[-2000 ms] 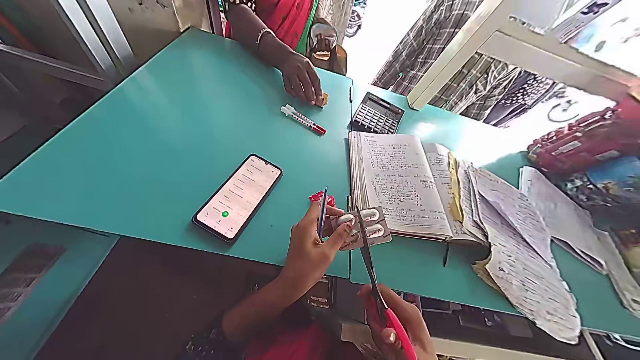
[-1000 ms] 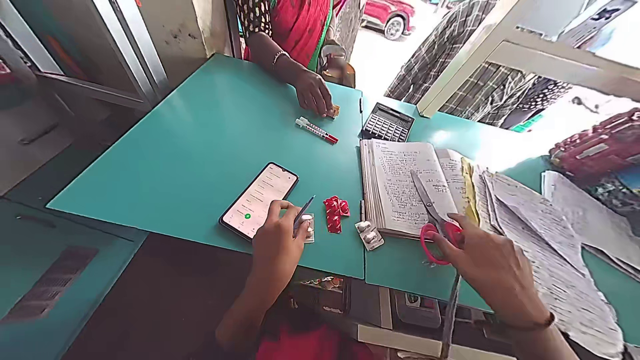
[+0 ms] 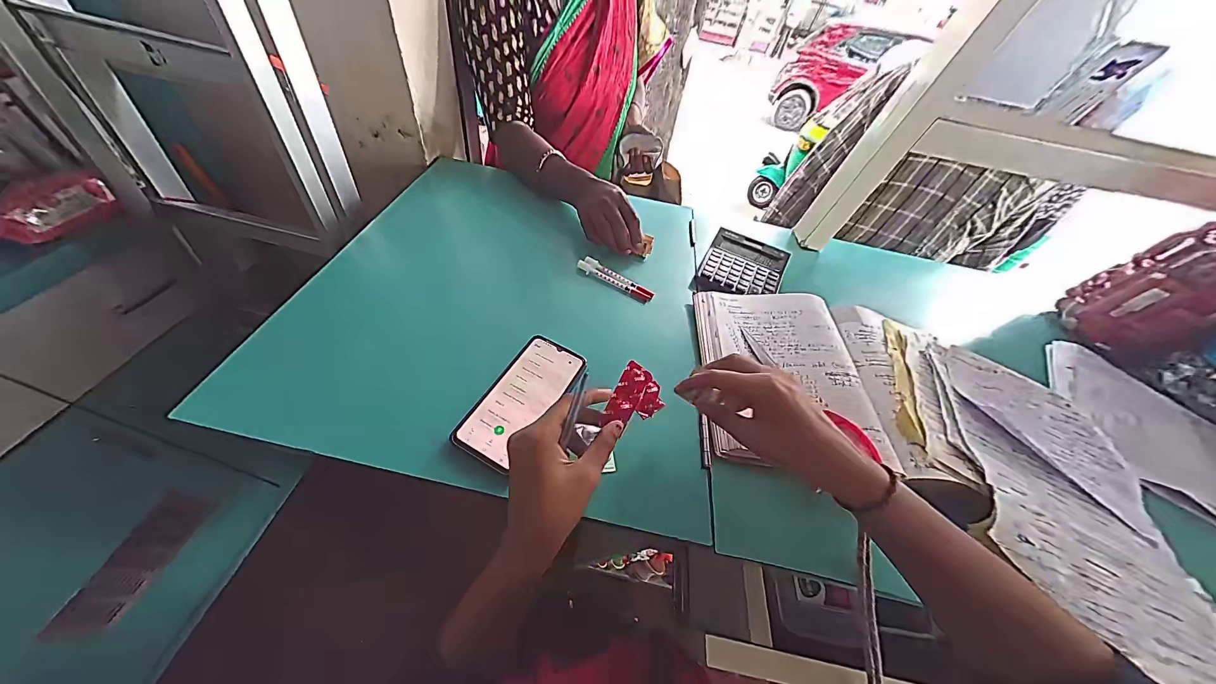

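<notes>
My left hand [image 3: 556, 456] holds a red foil strip [image 3: 627, 391] between thumb and fingers, with a dark pen [image 3: 574, 408] also in its grip. Just below these, a silvery blister piece [image 3: 591, 437] partly shows by the fingers. To the left lies a smartphone [image 3: 518, 399] with its screen lit. My right hand [image 3: 760, 413] hovers over the open notebook's left page, fingertips pinched near the red strip but apart from it; whether they hold something small cannot be told. Behind that hand, red-handled scissors [image 3: 853, 435] rest on the notebook [image 3: 798, 328], partly hidden.
A calculator [image 3: 743, 264] stands above the notebook, and a red-capped syringe or marker-like tube [image 3: 616, 280] lies left of it. Across the table [image 3: 380, 313], another person's hand [image 3: 610, 217] touches a small orange-brown item. Loose written papers [image 3: 1054, 475] cover the right side.
The red strip, on the table one second ago, is now in my left hand. My right hand has let go of the scissors and moved left. Two seconds ago it held them at a blister strip.
</notes>
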